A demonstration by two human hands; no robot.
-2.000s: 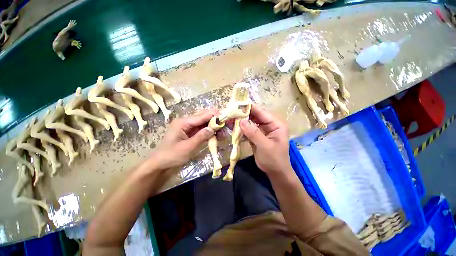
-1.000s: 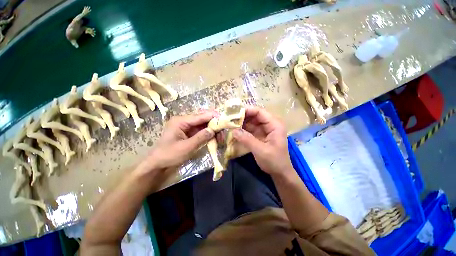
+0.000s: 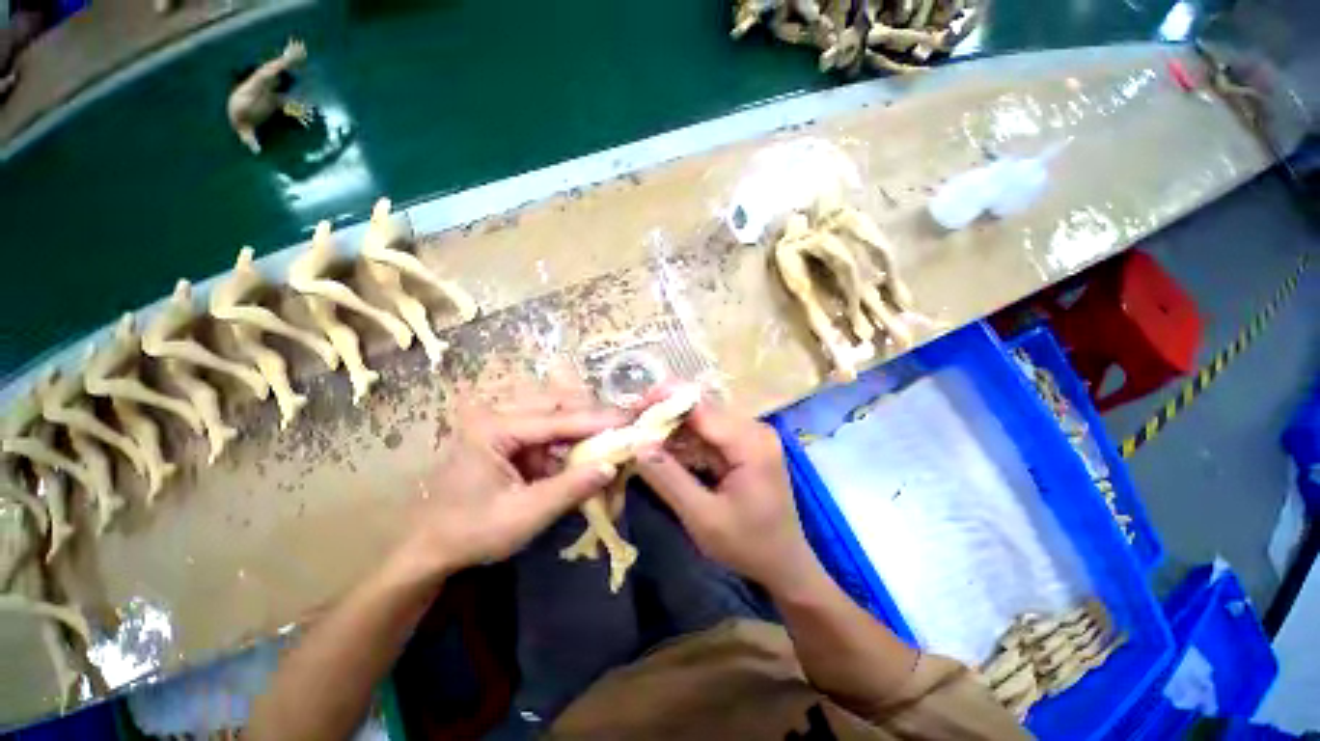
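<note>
A beige joined leg pair (image 3: 614, 443) is held between my two hands over the near edge of the bench, its feet pointing down towards me. My left hand (image 3: 510, 475) grips it from the left and my right hand (image 3: 728, 485) grips it from the right. The fingers hide part of the hip area. A small clear round dish (image 3: 631, 378) sits on the bench just beyond the held piece.
Joined leg pairs (image 3: 261, 336) stand in a row at left. Grouped legs (image 3: 840, 285), a white oval-headed container (image 3: 749, 217) and a squeeze bottle (image 3: 990, 190) are at right. A blue crate (image 3: 1144, 654) is below right, near a red stool (image 3: 1144, 330). The green conveyor (image 3: 492, 102) runs behind.
The held leg pair has tilted, its hip end turning to the right, and both hands are lower in the picture. The clear dish now shows. The view has shifted and a pile of parts shows on the conveyor.
</note>
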